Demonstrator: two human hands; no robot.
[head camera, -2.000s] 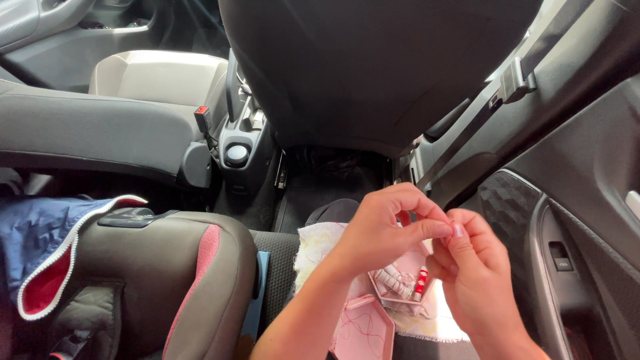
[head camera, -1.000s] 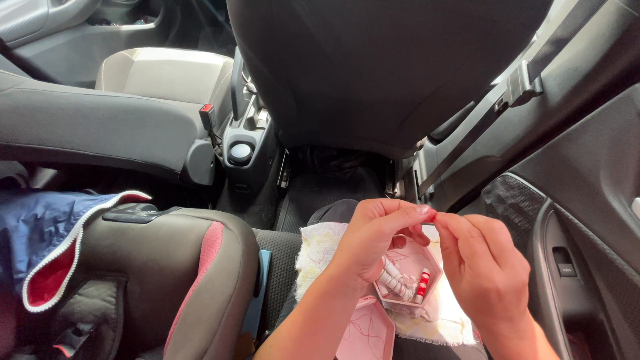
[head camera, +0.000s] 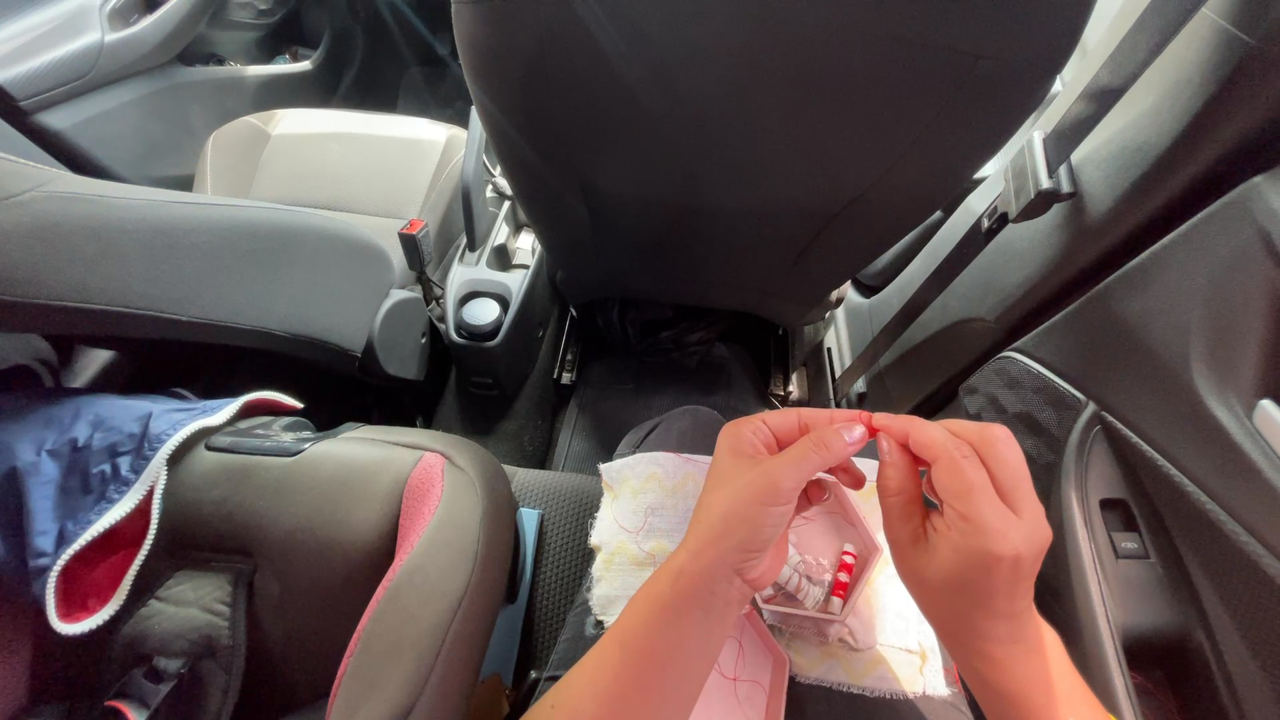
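Note:
Above the lap, my left hand and my right hand meet at the fingertips, and both pinch a small bit of red thread. Beneath them a pink hexagonal box holds a bobbin of red thread and white thread bobbins, partly hidden by my left hand. A second pink tray, partly behind my left forearm, has loose red thread on it. Both rest on a frayed white cloth with faint yellow marks, spread over my lap. A loose thread lies on the cloth.
A dark front seat back rises ahead. At right are a car door panel and a seat belt. A child seat stands at left, with a blue jacket over it. The centre console lies between the front seats.
Both hands have stayed together above the box, with the fingertips shifting around the thread. The red bit between them shows more plainly than two seconds ago.

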